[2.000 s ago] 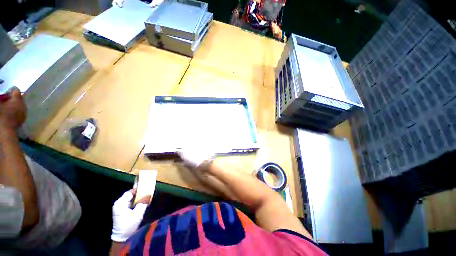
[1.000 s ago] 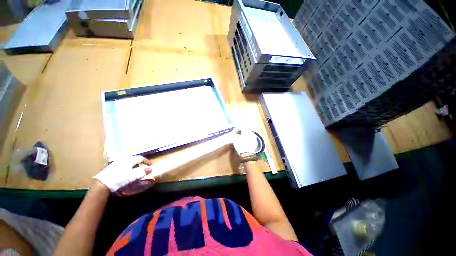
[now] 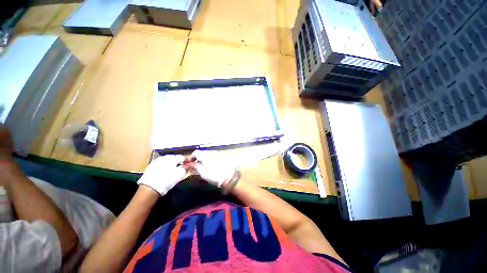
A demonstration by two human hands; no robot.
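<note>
A shallow silver-white chassis tray (image 3: 216, 114) lies open side up on the bench, with dark front and back walls and bluish-green strips along its sides. My left hand (image 3: 164, 173), in a white glove with bare fingertips, is at the tray's near left edge. My right hand (image 3: 212, 169), also gloved, meets it there, fingertips together. What lies between the fingertips is too small to tell. A pale strip (image 3: 256, 154) runs along the tray's near side. The dark green tape roll (image 3: 300, 159) lies right of the tray.
A closed grey chassis (image 3: 368, 160) and a chassis stack (image 3: 342, 58) are at right, before a tall perforated stack (image 3: 443, 80). A bagged dark item (image 3: 86, 139) and grey boxes (image 3: 32, 80) are at left. A neighbouring person's arm (image 3: 37, 197) is at lower left.
My hands were apart with a wide pale strip stretched between them along the tray's front; now they are together at its near left. The view has shifted, so bench items appear further right.
</note>
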